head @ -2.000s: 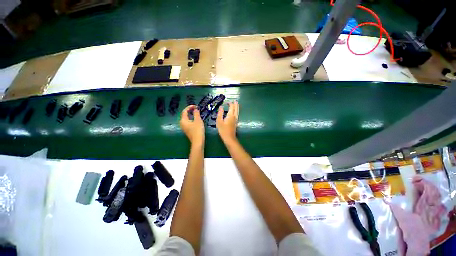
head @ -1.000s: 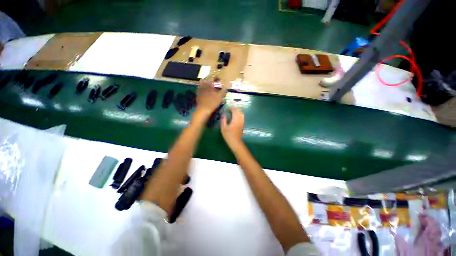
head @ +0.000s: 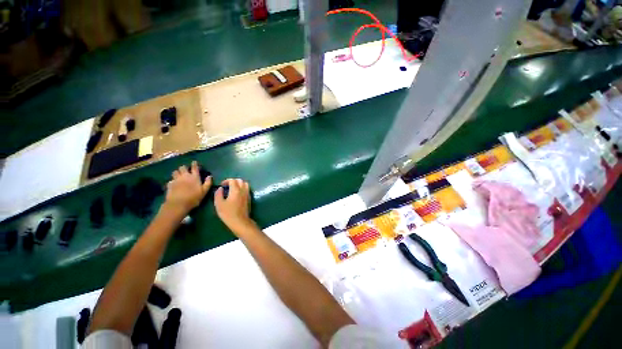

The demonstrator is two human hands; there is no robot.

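Note:
Black moulded housings (head: 97, 212) lie spaced along the green conveyor belt (head: 286, 160), with a close cluster just left of my hands. My left hand (head: 185, 189) is over the belt, fingers curled on a black housing (head: 205, 176), mostly covered. My right hand (head: 234, 204) is just right of it, thumb and fingers bent round a small dark piece at the fingertips. Whether both hands touch one same part is hidden. More black housings (head: 169, 328) lie on the white worktop (head: 225, 293), partly behind my left forearm.
A grey-green block (head: 65, 332) is at lower left. Green-handled pliers (head: 430, 264), a pink cloth (head: 508, 228) and printed packaging (head: 368, 235) lie at right. Grey metal posts (head: 436, 95) rise over the belt. Across it are a black flat pad (head: 112, 159) and brown box (head: 281, 80).
The view has swung right, so belt and worktop appear shifted left. My left hand has come down from beyond the cluster to beside my right hand. The pliers and pink cloth show more fully.

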